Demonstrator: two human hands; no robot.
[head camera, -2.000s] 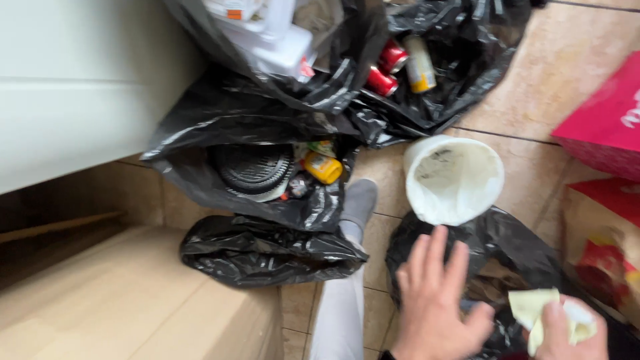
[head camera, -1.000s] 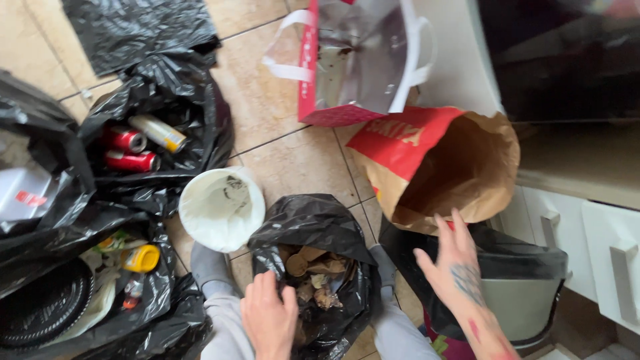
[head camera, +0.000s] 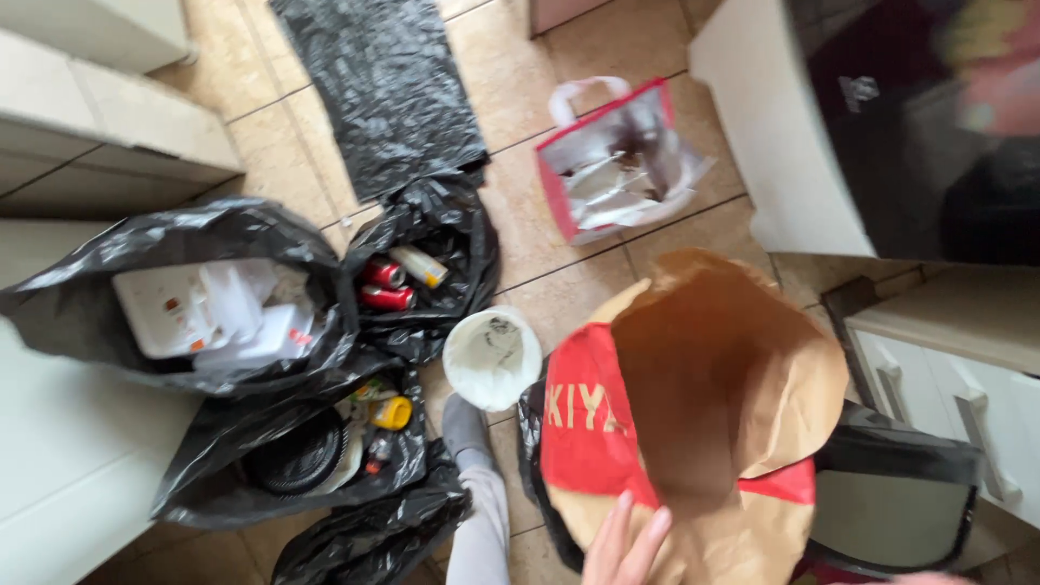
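Note:
A brown paper bag with a red printed band (head camera: 589, 414) gapes wide at the lower right, its inside showing brown paper. The fingers of my left hand (head camera: 626, 540) lie against its near outer side; whether they grip it is hidden. Only a sliver of my right hand (head camera: 902, 579) shows at the bottom edge. Left of the paper bag stands a white plastic bucket (head camera: 492, 357) with dark smears inside. Part of a black plastic bag (head camera: 532, 455) shows beneath the paper bag's left side.
At left, black bags hold white foam containers (head camera: 162, 313), red drink cans (head camera: 386, 299) and a black plastic tray (head camera: 301, 455) beside a yellow-capped item (head camera: 391, 413). A flat black bag (head camera: 390, 89), a pink-edged silver-lined bag (head camera: 561, 195) and drawers (head camera: 967, 398) surround the tiled floor.
The brown paper bag now covers most of the black bag of scraps, which showed open beside it. My right hand has left the paper bag's rim. The left hand is now at the paper bag.

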